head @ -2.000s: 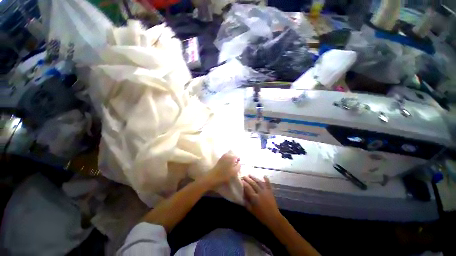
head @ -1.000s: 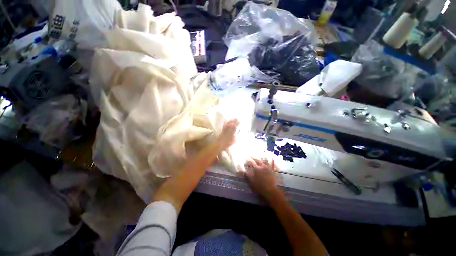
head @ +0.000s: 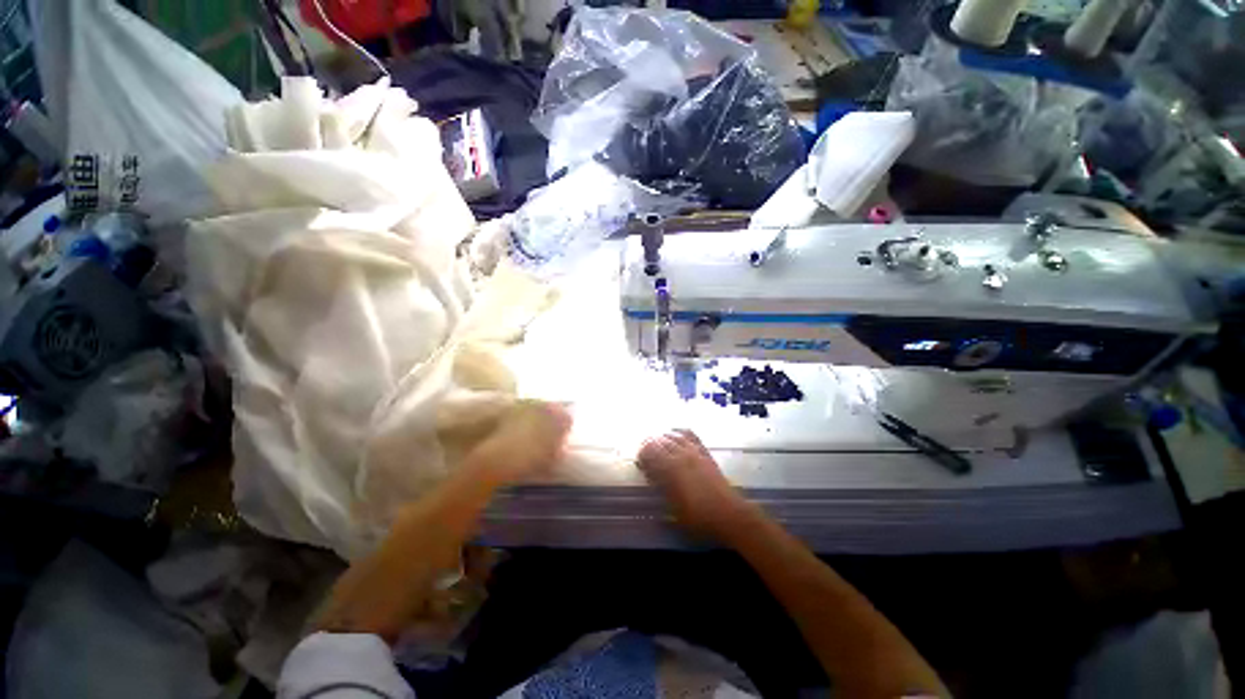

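Observation:
Cream-white fabric (head: 341, 314) lies heaped left of the needle, its right part washed out by the lamp. My left hand (head: 530, 434) rests at the heap's lower right edge; glare hides whether its fingers grip cloth. My right hand (head: 683, 471) lies on the front of the machine bed (head: 819, 464), fingertips in the glare, so its hold is unclear. The sewing machine head (head: 765, 294) stands behind, its presser foot area (head: 687, 380) beside the bright light. Small dark labels (head: 759, 391) lie loose right of it. Dark thread snips (head: 924, 444) lie farther right.
Clear plastic bags (head: 655, 103), one with dark contents, sit behind the machine. A white cloth cover (head: 853, 164) stands behind the head. A white printed bag (head: 130, 116) hangs at upper left. Thread cones (head: 986, 19) are at the top right. The grey table edge (head: 847, 522) runs along the front.
The view has shifted. My left hand has moved down and back towards me from beside the needle, nearer the front edge. My right hand stays near the front edge. The fabric between them is flatter.

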